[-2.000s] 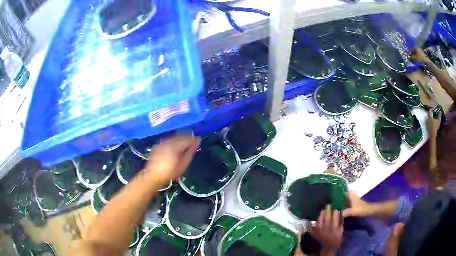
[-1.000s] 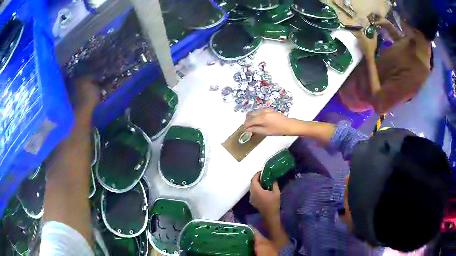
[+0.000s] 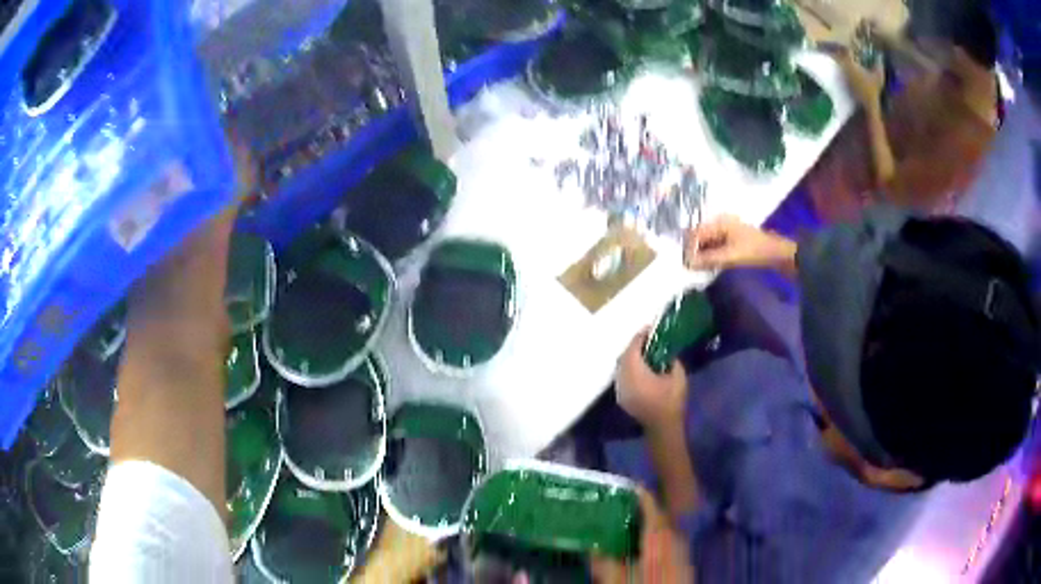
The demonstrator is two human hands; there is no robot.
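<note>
My left arm, in a white sleeve, reaches up from the bottom left. My left hand (image 3: 239, 171) is mostly hidden behind the blue tray's corner, beside the parts bin (image 3: 314, 188); its fingers are not clear. At the bottom centre, a glossy green casing (image 3: 556, 512) with a silver rim is held by my right hand (image 3: 653, 534), which shows at its right end and is partly cut off. The casing's lower part is dark and blurred.
A blue tray (image 3: 148, 160) overhangs the left. Silver-rimmed casings (image 3: 462, 302) lie overlapping below it. A pile of shiny parts (image 3: 634, 177) and a brown card (image 3: 591, 294) lie on the white bench. A capped co-worker holds a casing (image 3: 682, 329) at right.
The view has swung right since the first frame. My left arm has gone from over the casings to the bin behind the tray. The co-worker's hand has moved off the card to the right.
</note>
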